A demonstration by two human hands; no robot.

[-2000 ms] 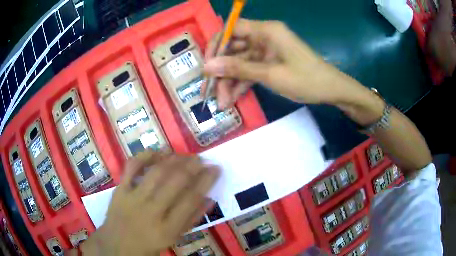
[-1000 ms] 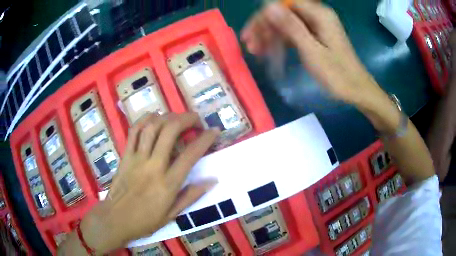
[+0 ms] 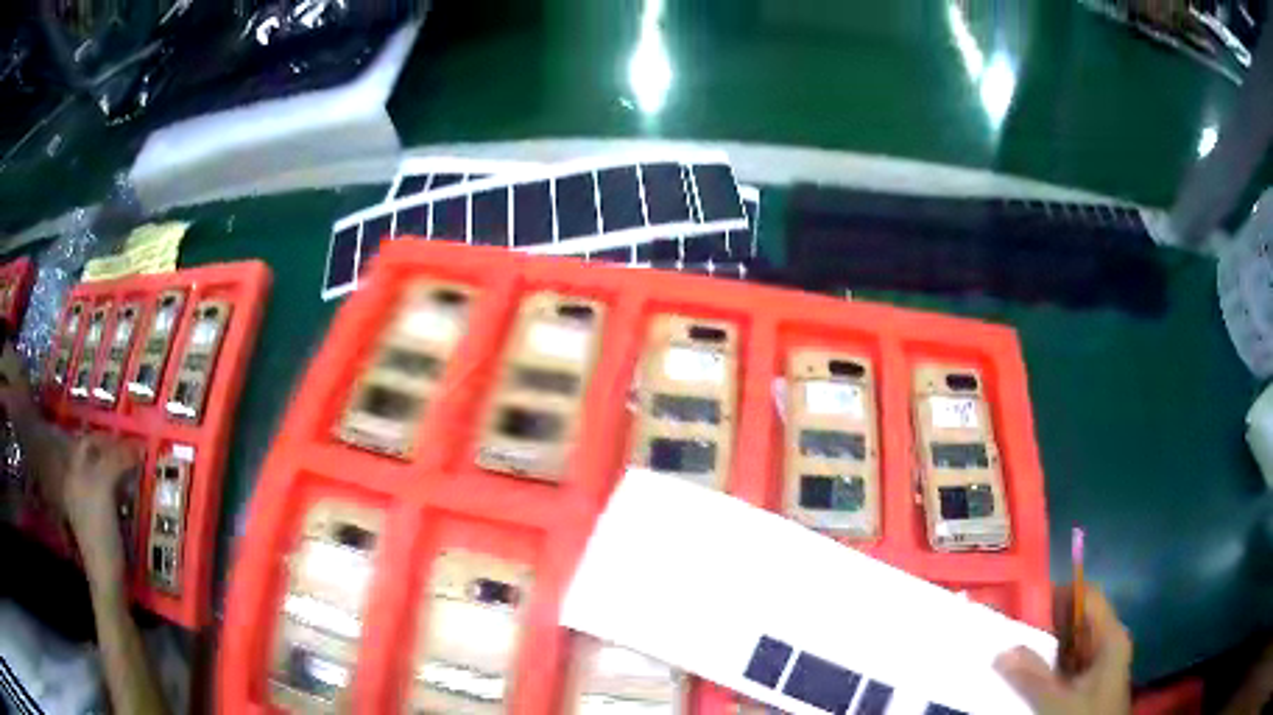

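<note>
A red foam tray holds gold-beige phones, back side up, in two rows of pockets. A white release paper with several black square stickers along its lower edge lies slantwise over the tray's middle and lower right, covering parts of the phones. My right hand, cut off at the bottom right, holds the orange tweezers with their pink end up; its thumb lies on the paper's right end. My left hand is not in view. The phones at the tray's left are blurred.
Sheets of black stickers lie behind the tray, with a dark strip to their right. A second red tray of phones stands at the left, with another person's hand over it. Yellowish paper lies behind that tray.
The view has swung, showing more of the bench behind and the left tray. My left hand has left the picture. My right hand has come from above the mat to the paper's right end.
</note>
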